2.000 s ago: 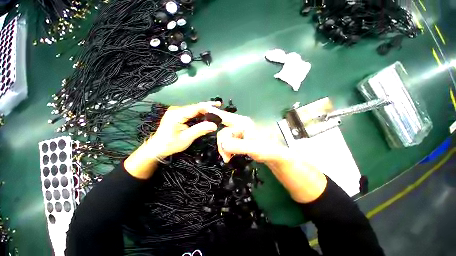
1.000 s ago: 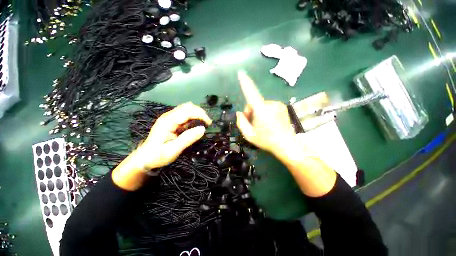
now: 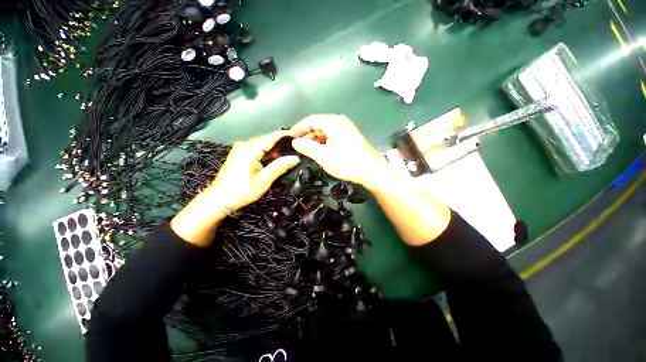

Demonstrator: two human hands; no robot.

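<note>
My left hand [image 3: 248,172] is closed on a small dark round antenna base [image 3: 282,147]. My right hand [image 3: 340,150] meets it from the right, its thumb and fingers at the same base. Whether it holds anything of its own is hidden by its fingers. Black antenna cables [image 3: 248,261] lie in a tangled heap below both hands, with dark units [image 3: 322,244] at the heap's right side. The white sticker sheet [image 3: 83,269] with rows of black discs lies at the left.
Another cable bundle [image 3: 142,71] with pale-faced bases [image 3: 236,73] lies upper left. A crumpled white scrap [image 3: 404,71] lies above a metal block [image 3: 432,145] on a white sheet [image 3: 478,201]. A silvery rod [image 3: 504,121] reaches towards a clear pack [image 3: 567,113].
My right hand, apart from the left with a finger extended a second ago, has come back to the base in my left hand. The whole view has shifted somewhat.
</note>
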